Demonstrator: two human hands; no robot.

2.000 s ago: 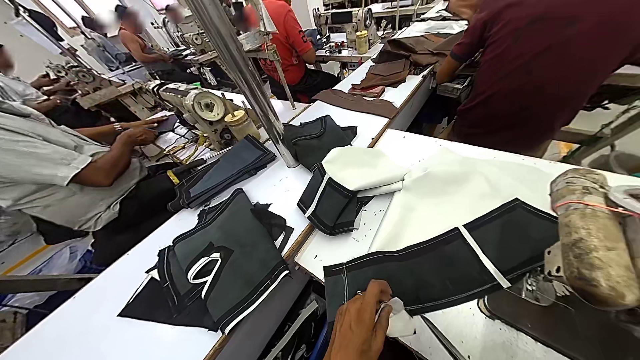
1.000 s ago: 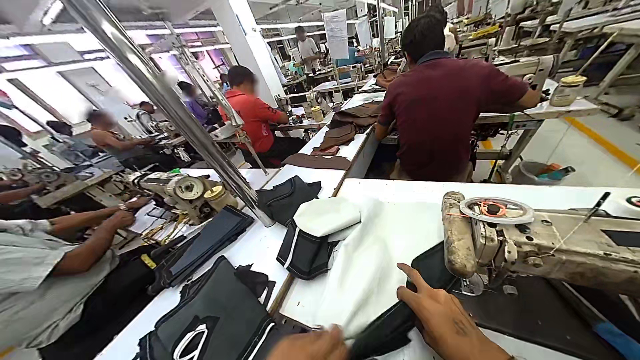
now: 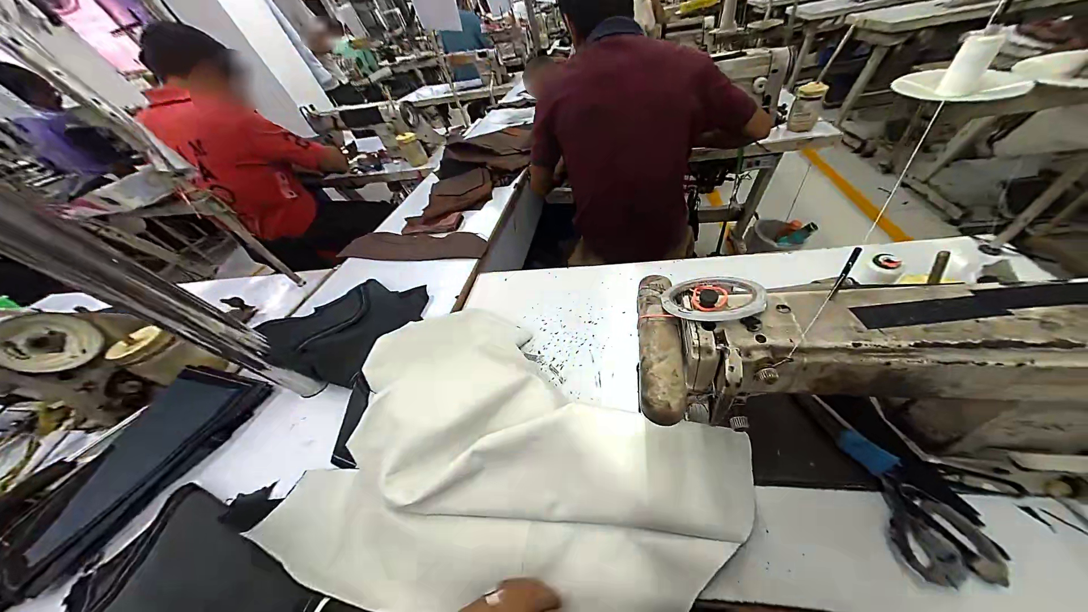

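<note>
A large cream-white fabric piece (image 3: 544, 476), wrinkled and folded over, lies across the white table, its right end under the sewing machine's head (image 3: 680, 365). At the bottom edge, part of a hand, which looks like my left hand (image 3: 514, 595), touches the near side of this fabric; its fingers are mostly cut off by the frame. My right hand is not in view. Dark sewn fabric pieces (image 3: 195, 552) lie at the lower left, partly under the white piece. Another dark piece (image 3: 348, 327) sits behind it, near a metal post.
Scissors with dark handles (image 3: 943, 535) lie right of the fabric. The metal post (image 3: 204, 314) crosses the left side beside stacked dark blue fabric (image 3: 144, 476). Brown pieces (image 3: 416, 246) lie farther back. A person in maroon (image 3: 629, 144) and one in red (image 3: 238, 161) sit ahead.
The white fabric now spreads nearer and reaches under the machine head, where dark fabric was. My right hand has left the view, which has turned right since two seconds ago.
</note>
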